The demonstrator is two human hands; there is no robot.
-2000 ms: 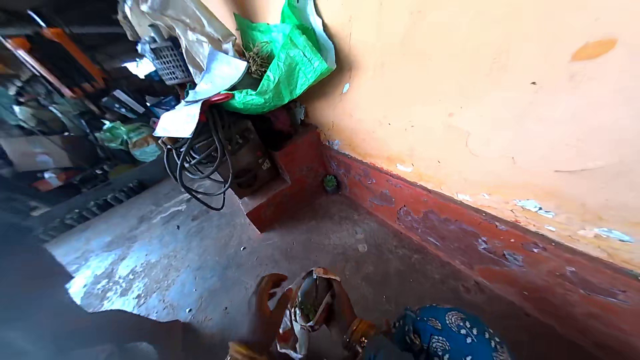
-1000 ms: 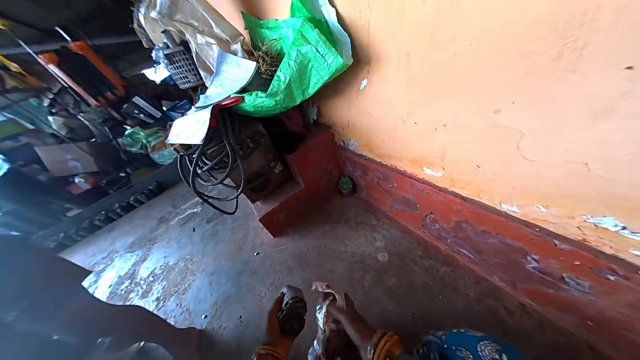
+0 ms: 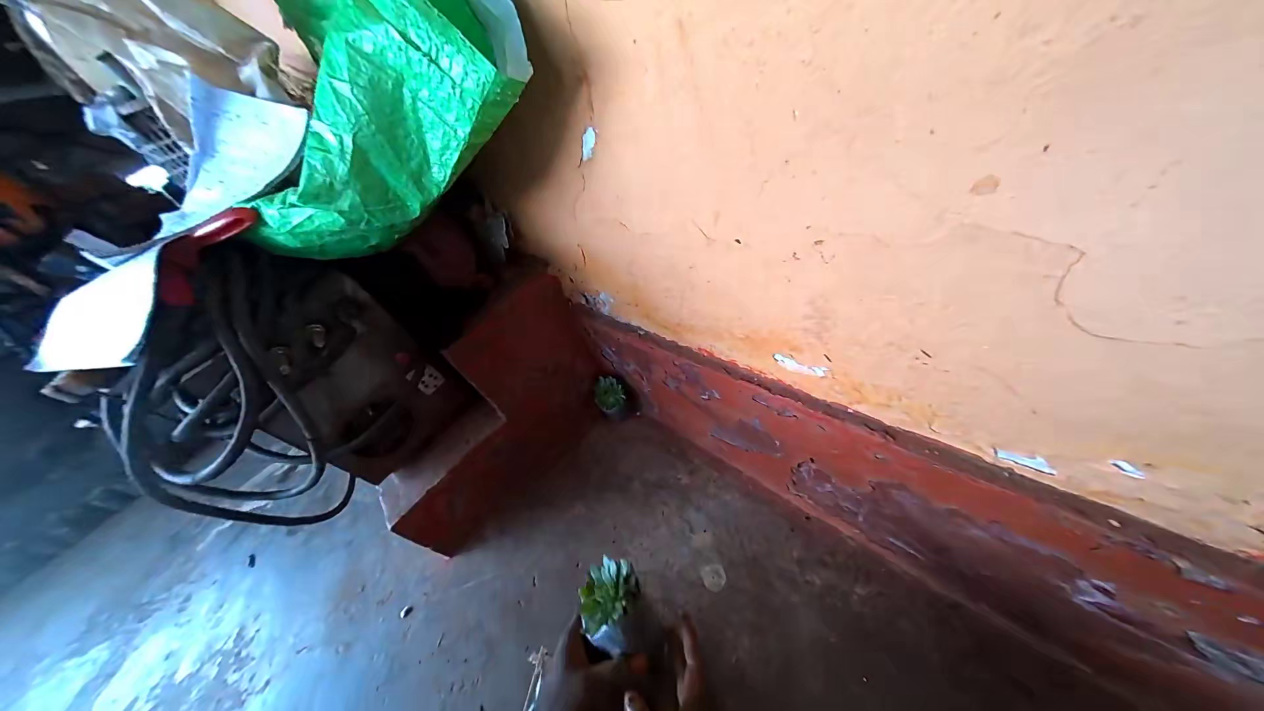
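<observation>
A small green succulent plant [image 3: 608, 592] with a pale wrapped base [image 3: 614, 637] stands upright near the lower middle of the view. My left hand [image 3: 583, 676] is around the left side and bottom of that base. Just to the right, my right hand [image 3: 681, 667] is beside the base with its fingers raised and apart; whether it touches the base is unclear. A bit of thin, pale material [image 3: 536, 671] shows left of my left hand. Both palms are cut off by the lower edge. Another small succulent [image 3: 611, 395] sits in the corner by the wall.
A red step [image 3: 464, 494] juts out beside the wall's peeling red base [image 3: 889, 504]. On it rests a dark metal machine [image 3: 346, 365] with looped black cables [image 3: 237, 494]. Above hang a green plastic sack [image 3: 395, 128] and papers [image 3: 99, 311]. The concrete floor [image 3: 326, 612] lies around my hands.
A second ago my left hand held a dark, rounded thing and my right hand a crumpled wrapping. Now the succulent shows upright at my hands, and the wrapping is out of my right hand.
</observation>
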